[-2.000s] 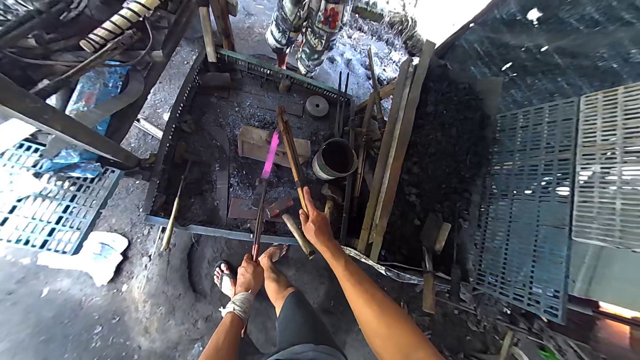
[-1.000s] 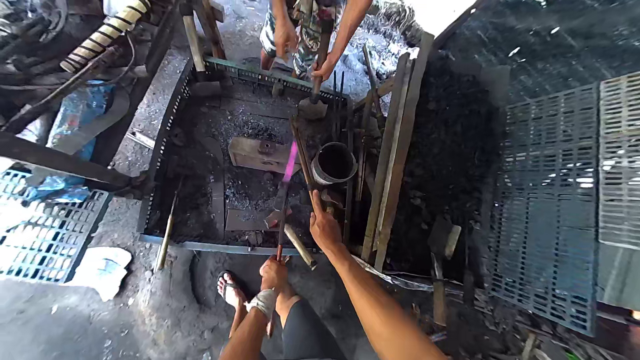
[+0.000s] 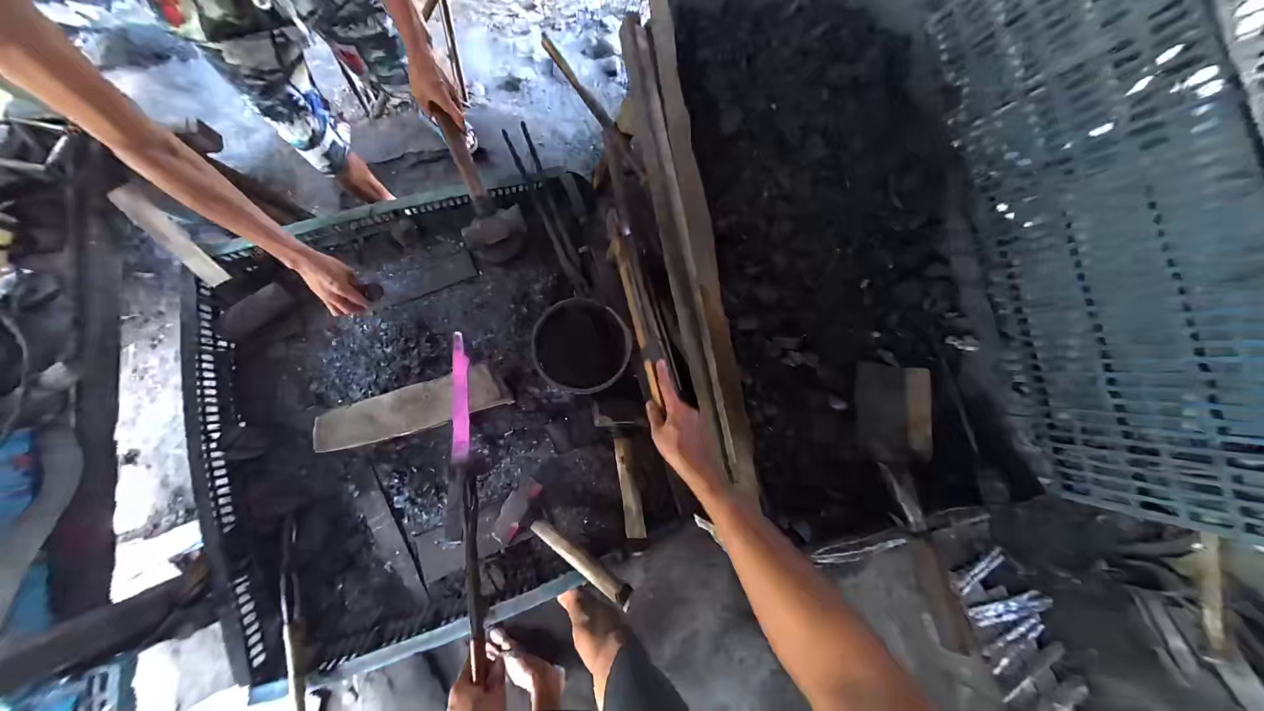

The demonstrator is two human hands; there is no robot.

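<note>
My left hand [image 3: 477, 687], at the bottom edge, grips the handle end of a long dark metal rod or tongs [image 3: 473, 563]. At its far end is a glowing pink-hot metal bar [image 3: 460, 400], which lies over or just above a pale block [image 3: 395, 413] in the tray. My right hand [image 3: 679, 425] is on a long wooden stick [image 3: 637, 306] right of the round bucket [image 3: 581, 346]; part of its grip is hidden. Below the bucket are a hammer with a wooden handle [image 3: 629, 489] and another hammer with a reddish head [image 3: 516, 511].
A co-worker's hand [image 3: 434, 89] holds a sledgehammer [image 3: 494, 233] head-down at the tray's far side; their other hand [image 3: 334, 283] reaches over the tray. Wooden planks [image 3: 691, 257] separate the tray from a dark charcoal heap [image 3: 820, 197]. A plastic grate [image 3: 1116, 247] stands at right.
The co-worker's one hand has moved down over the tray, apart from the sledgehammer, which the other hand holds. Two seconds ago no co-worker's hands showed. The view has shifted.
</note>
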